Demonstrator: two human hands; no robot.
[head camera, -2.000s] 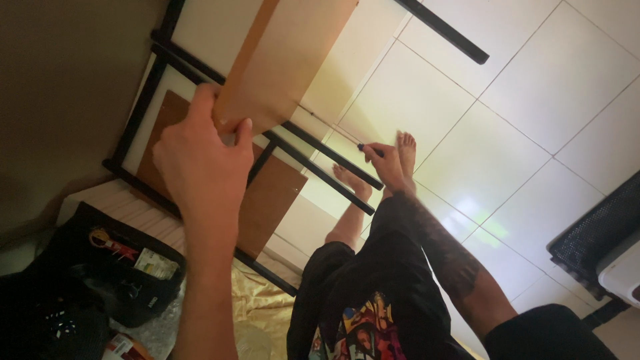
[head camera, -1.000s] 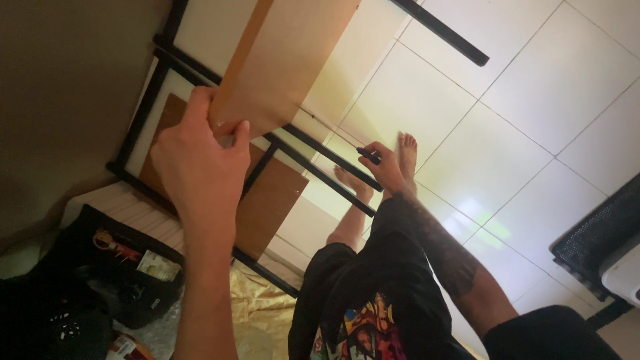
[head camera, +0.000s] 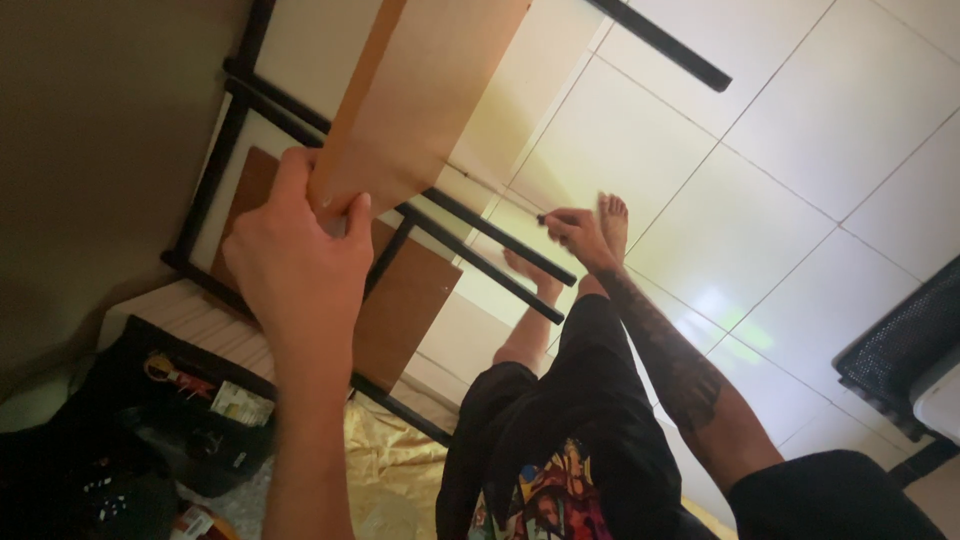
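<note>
My left hand (head camera: 304, 232) grips the lower corner of a flat wooden board (head camera: 427, 90) with an orange-brown edge, thumb on its face. My right hand (head camera: 577, 232), above my foot, pinches a small dark object (head camera: 543, 220); a thin line, maybe a shaft or cord, runs from there toward the board. What it is I cannot tell. Black metal frame bars (head camera: 495, 262) pass behind and below the board. A second brown board (head camera: 409, 307) lies lower among those bars.
A black bag (head camera: 202, 435) with small items in it sits at the lower left, beside gold cloth (head camera: 397, 450). Another black bar (head camera: 667, 45) juts in at the top. At right is a dark mesh-textured object (head camera: 900, 337). My bare feet stand on white tiles (head camera: 675, 135).
The fingers of my right hand have shifted around the small dark object, and less of it shows now. My left hand keeps its grip on the board's corner.
</note>
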